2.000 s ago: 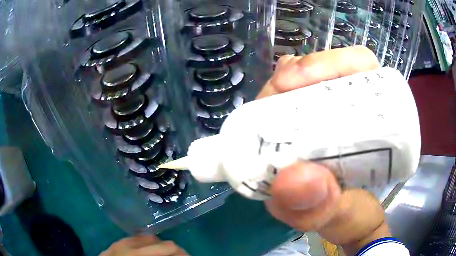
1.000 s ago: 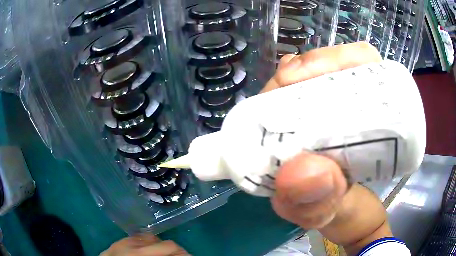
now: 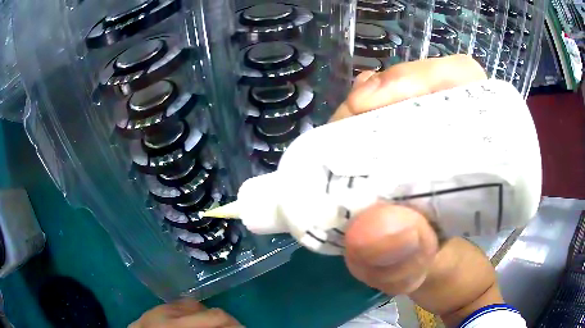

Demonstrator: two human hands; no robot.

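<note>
My right hand [image 3: 410, 246] holds a white glue bottle [image 3: 417, 166] on its side, thumb in front and fingers behind. Its pale-yellow nozzle [image 3: 223, 211] points left, its tip at a part low in the left column; whether it touches is unclear. The clear blister tray [image 3: 77, 160] holds columns of round black-and-silver parts [image 3: 152, 96]. My left hand [image 3: 186, 315] is at the bottom edge, partly cut off, by the tray's near edge; its fingertips are hidden, and I cannot tell whether it grips the tray.
The tray lies over a green mat [image 3: 321, 275]. A black round pad [image 3: 72, 302] lies at lower left, below a whitish object [image 3: 19, 230] cut off by the left edge. Dark and green items [image 3: 564, 51] are at upper right. A grey surface [image 3: 535, 243] shows at right.
The bottle and right hand shifted slightly right, then back left, with the nozzle tip staying around the same part. The left hand has barely moved.
</note>
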